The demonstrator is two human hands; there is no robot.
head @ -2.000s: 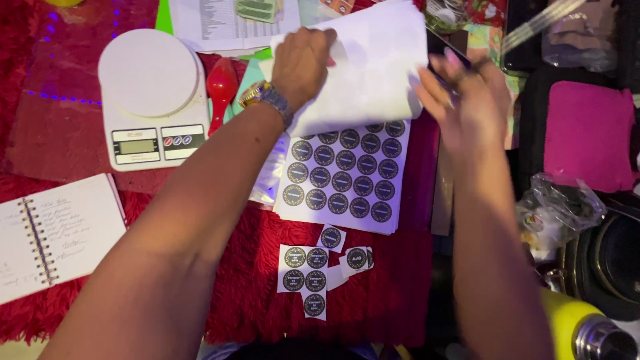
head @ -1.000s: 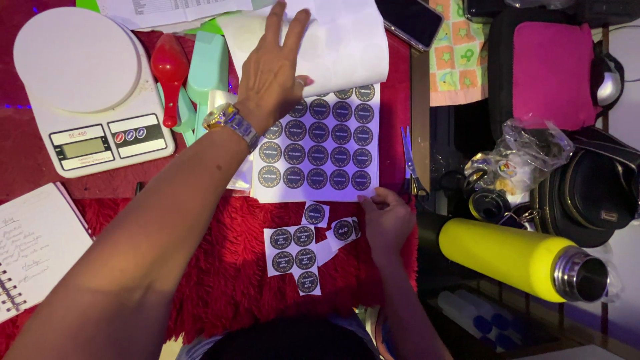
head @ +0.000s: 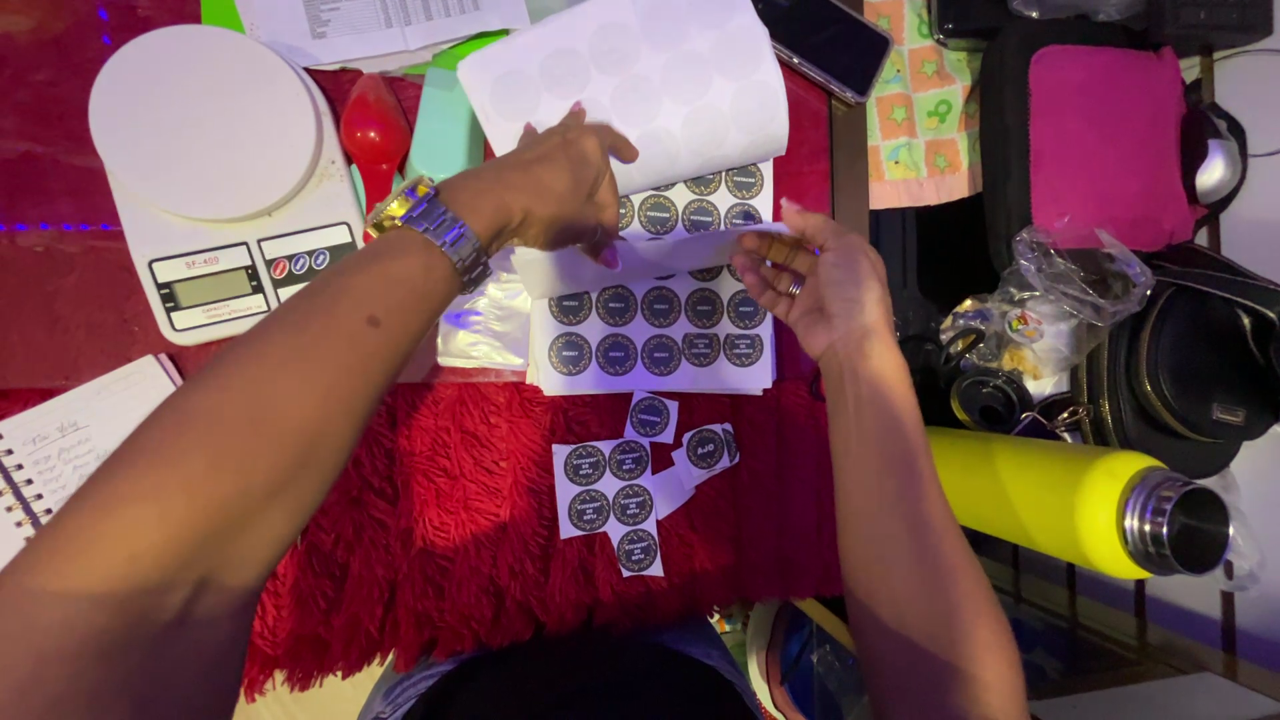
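Sheets of round black stickers (head: 660, 345) lie stacked at the centre, on and beside the red cloth. My right hand (head: 815, 280) pinches the right end of a lifted sheet edge (head: 660, 262), which bends up over the stack. My left hand (head: 565, 185), with a metal watch on the wrist, is at that sheet's left part, fingers bent; its exact hold is unclear. Behind it a turned-back white sheet (head: 640, 80) shows its blank underside. Cut sticker pieces (head: 610, 500) lie on the red shaggy cloth (head: 430, 500) in front of the stack.
A kitchen scale (head: 220, 180), a red spoon (head: 374, 135) and a spiral notebook (head: 85, 440) are at the left. A smartphone (head: 825, 45) lies at the upper right. Further right are a yellow bottle (head: 1050, 490), a plastic bag (head: 1060, 290) and a pink and black case (head: 1110, 145).
My right hand has moved up from the stack's lower right corner and now lifts a sheet edge. My left hand has moved down from the turned-back sheet. Scissors seen earlier beside the stack are no longer visible.
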